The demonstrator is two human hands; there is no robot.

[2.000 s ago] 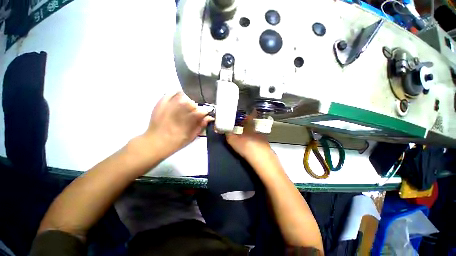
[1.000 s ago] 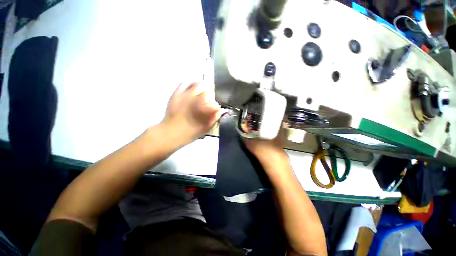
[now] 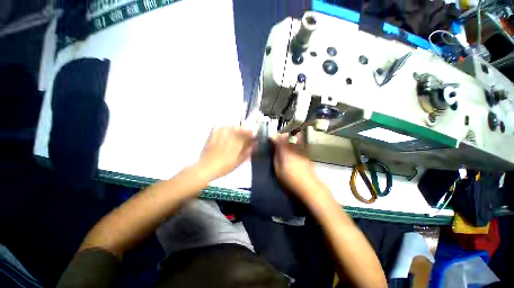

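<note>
The dark garment panel [image 3: 269,185] lies under the needle area of the cream sewing machine [image 3: 360,84] and hangs over the table's front edge. Dark cloth also shows behind the machine head. My left hand [image 3: 228,149] is at the panel's left edge by the presser foot, its fingers blurred. My right hand [image 3: 290,160] is on the panel's right side, just below the needle area, fingertips partly hidden. Whether either hand pinches the cloth cannot be told. A stack of dark cut pieces [image 3: 79,112] lies at the left of the white tabletop [image 3: 169,84].
Scissors [image 3: 363,183] with orange-yellow and dark green loops lie right of the needle. The green-edged table border [image 3: 225,194] runs in front of my lap. A blue tray edge [image 3: 349,19] is behind the machine. Dark cloth and a blue bin [image 3: 451,270] are at right.
The view has shifted, showing more of the machine and the dark cloth behind it. My hands are now on both sides of the panel, in front of the needle; my right fingers are less hidden.
</note>
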